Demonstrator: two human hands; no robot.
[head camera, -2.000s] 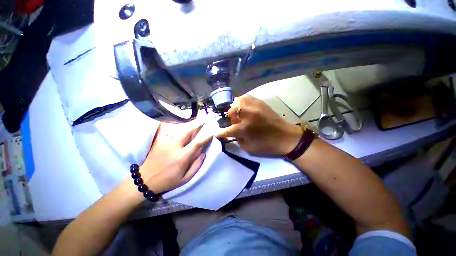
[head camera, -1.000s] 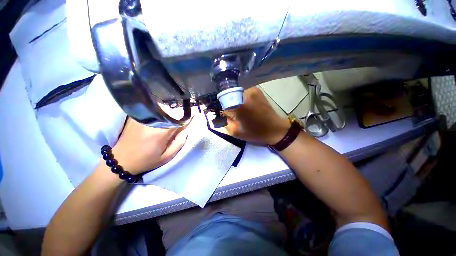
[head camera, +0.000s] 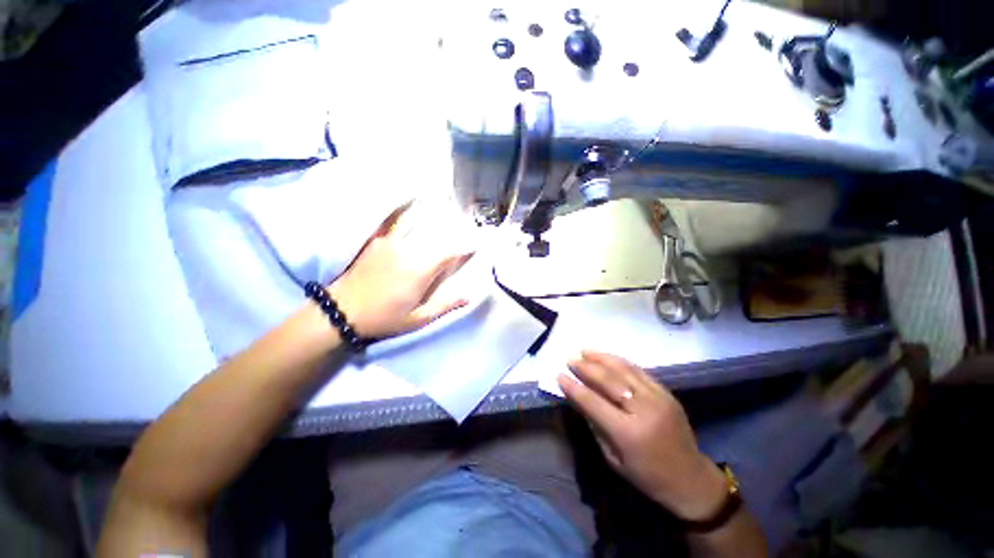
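Note:
The pale cloth panel (head camera: 262, 234) lies on the table left of the needle, with the dark-edged square patch pocket (head camera: 249, 109) on it. A pale pointed cloth corner (head camera: 463, 360) with a black edge lies in front of the sewing machine (head camera: 676, 120). My left hand (head camera: 414, 273) lies flat on the cloth beside the needle area, fingers pointing toward the needle. My right hand (head camera: 632, 420) is at the table's front edge, fingertips together on a small pale piece (head camera: 553, 376). The needle tip is lost in glare.
Silver scissors (head camera: 674, 289) lie right of the needle on the table. A dark flat rectangle (head camera: 807, 286) with a brownish face lies farther right. A blue strip (head camera: 36, 234) is at the table's left end. The ruler-marked front edge (head camera: 360, 414) runs before my lap.
My right hand has moved from beside the needle to the table's front edge, where it now touches a small pale piece. My left hand stays on the cloth. The view has shifted, showing more of the machine.

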